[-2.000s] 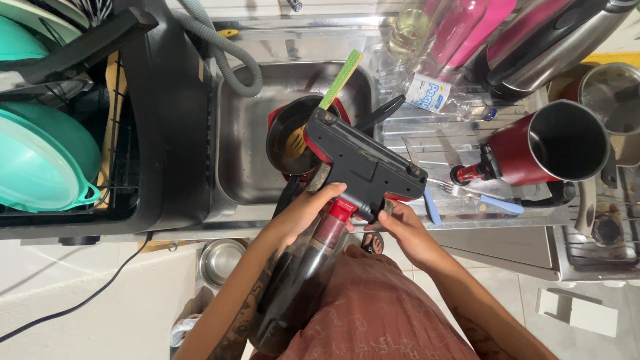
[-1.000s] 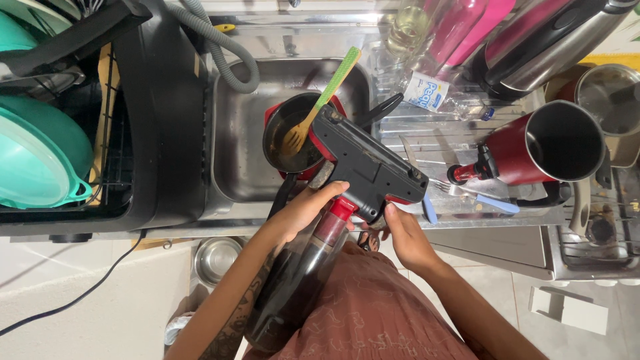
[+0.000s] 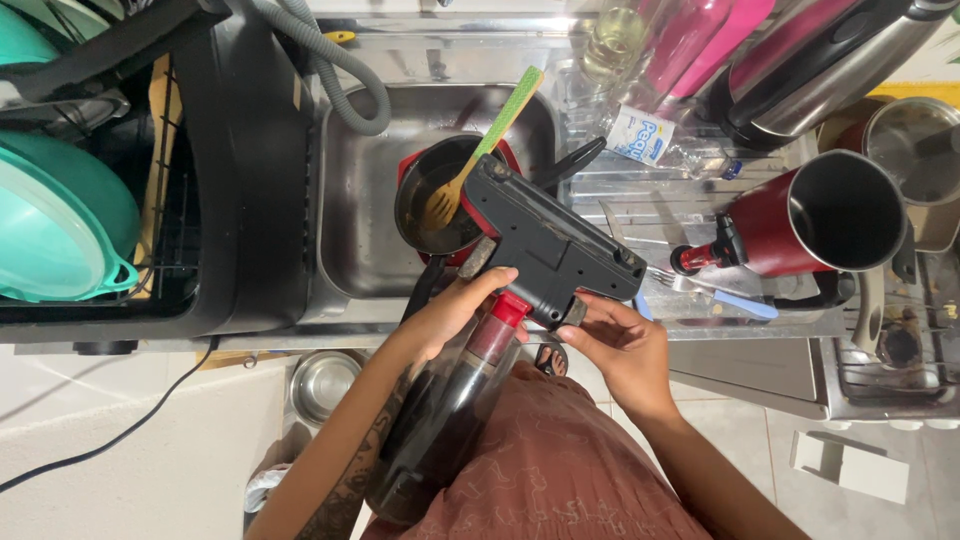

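A black and red vacuum cleaner floor head (image 3: pixel 551 240), its underside up, is held over the sink's near edge. Its red neck joins a dark translucent cylindrical body (image 3: pixel 442 420) that slants down against my clothing. My left hand (image 3: pixel 457 307) grips the head near the neck, thumb on the black underside. My right hand (image 3: pixel 619 337) has its thumb and fingers at a small grey-brown roller or pad (image 3: pixel 574 311) on the head's near right corner. A similar grey piece (image 3: pixel 477 259) shows beside my left thumb. Behind the head, a frying pan (image 3: pixel 420 187) holds a wooden slotted spatula with a green handle (image 3: pixel 499 120).
The steel sink (image 3: pixel 352 225) lies beyond my hands. At left are a black dish rack (image 3: pixel 255 172) and a teal bowl (image 3: pixel 67 217). The drainboard at right carries a plastic bottle (image 3: pixel 675 146), a red pot (image 3: pixel 772 217), a fork (image 3: pixel 705 292) and a kettle (image 3: pixel 810 82).
My right fingers have shifted at the floor head's right corner and now pinch the small grey-brown piece there. My left hand keeps its hold.
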